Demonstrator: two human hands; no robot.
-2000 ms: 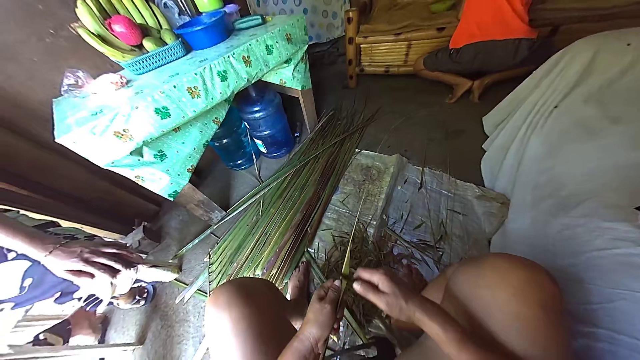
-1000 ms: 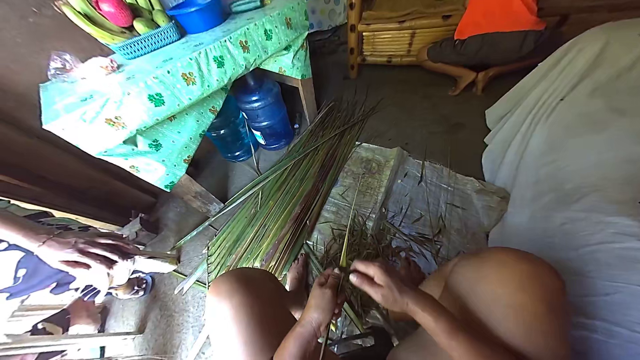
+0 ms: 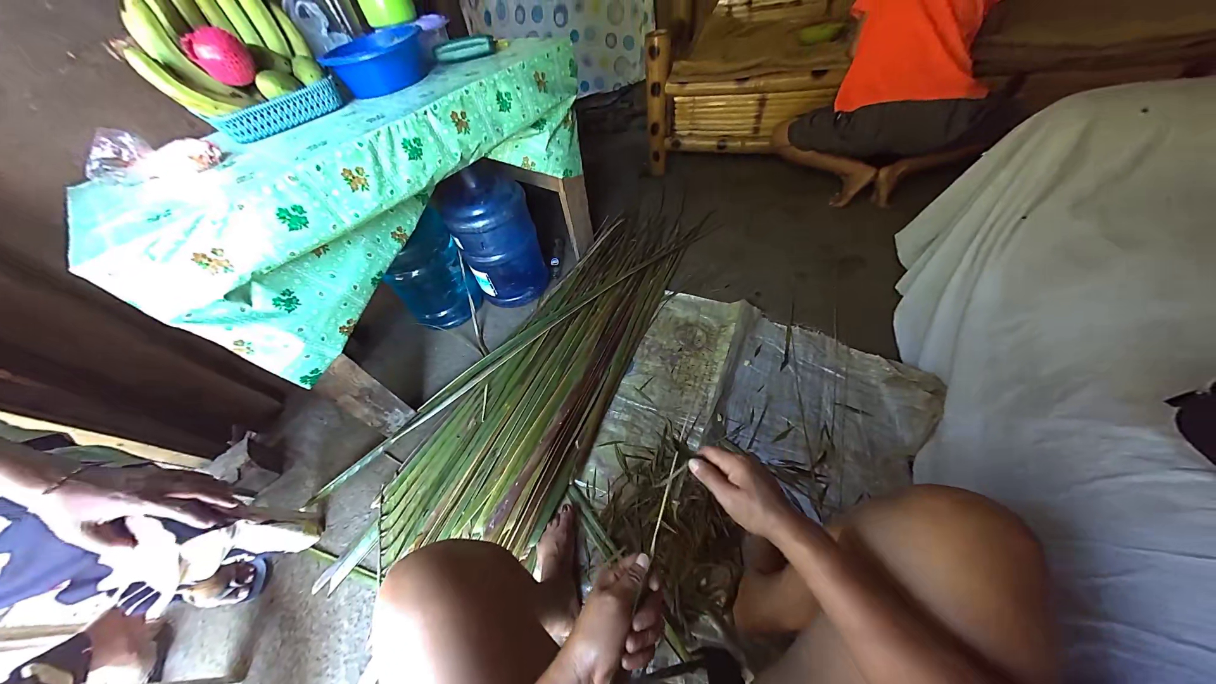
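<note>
My left hand [image 3: 622, 613], low in the centre between my knees, is closed on a thin palm leaf strip [image 3: 662, 513] that slants upward from it. Above and to the right, my right hand [image 3: 741, 484] has its thumb and fingertips at the strip's upper part; whether they pinch it is too small to tell. A dark blade-like thing [image 3: 679, 668] lies partly hidden beside my left hand. Left of my hands, a large bundle of long green palm leaves [image 3: 532, 408] spreads over the floor. Leaf scraps [image 3: 684, 541] are heaped beneath both hands.
Flattened sacking [image 3: 807, 380] lies under the scraps. A cloth-covered table [image 3: 313, 218] with fruit and a blue basin [image 3: 378, 62] stands at upper left, water jugs [image 3: 494, 237] below. Another person's hand [image 3: 142, 499] is at left; a person in orange [image 3: 907, 57] sits behind. White cloth [image 3: 1073, 313] drapes the right side.
My hands were close together on the strip one second ago. Now they are apart, the right hand higher and the left hand lower.
</note>
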